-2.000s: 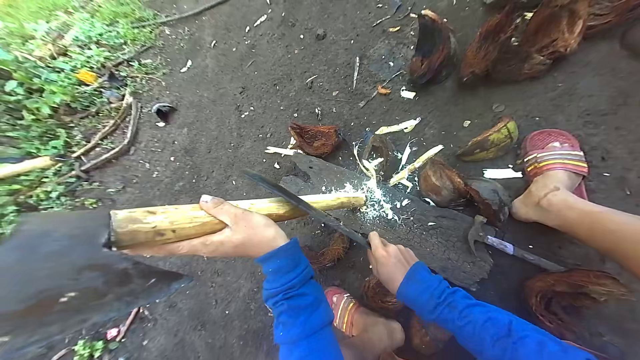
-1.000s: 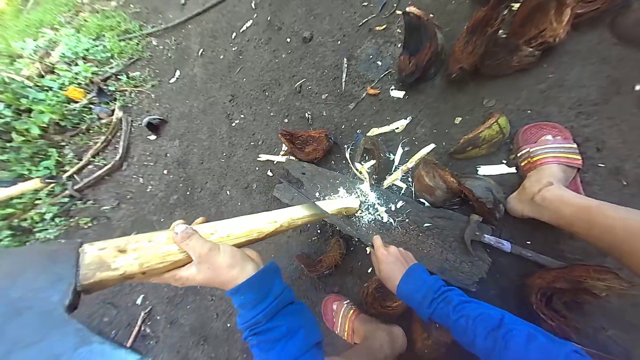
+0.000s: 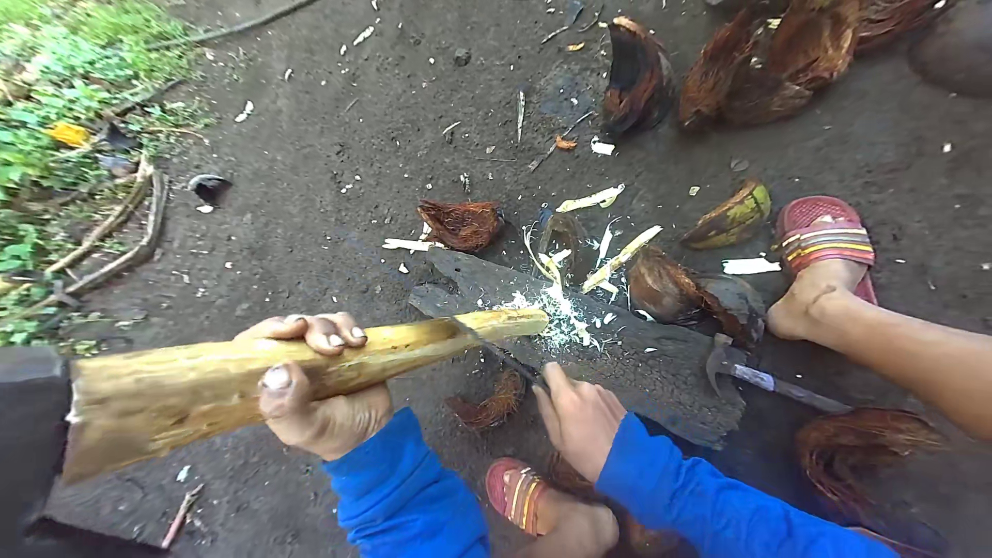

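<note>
My left hand (image 3: 322, 387) grips a peeled wooden handle (image 3: 186, 387) with its fingers wrapped round it. A dark metal tool head (image 3: 31, 434) is on the handle's thick near end, partly out of view. My right hand (image 3: 581, 415) is closed on the grip of a long knife (image 3: 504, 356), whose blade lies across the handle near its thin end. That end is over a dark weathered wooden board (image 3: 659, 364) on the ground. Pale wood shavings (image 3: 562, 318) are heaped on the board beside the handle's tip.
A claw hammer (image 3: 775, 384) lies at the board's right end. Coconut husks (image 3: 461, 223) are scattered round the board, with more husks (image 3: 775, 62) at upper right. Two feet in red striped sandals (image 3: 825, 240) flank the board. Green plants (image 3: 46, 147) and sticks border the left side.
The knife blade, seen slanting across the handle two seconds ago, now crosses it nearer my right hand. My left hand's fingers now show over the top of the handle.
</note>
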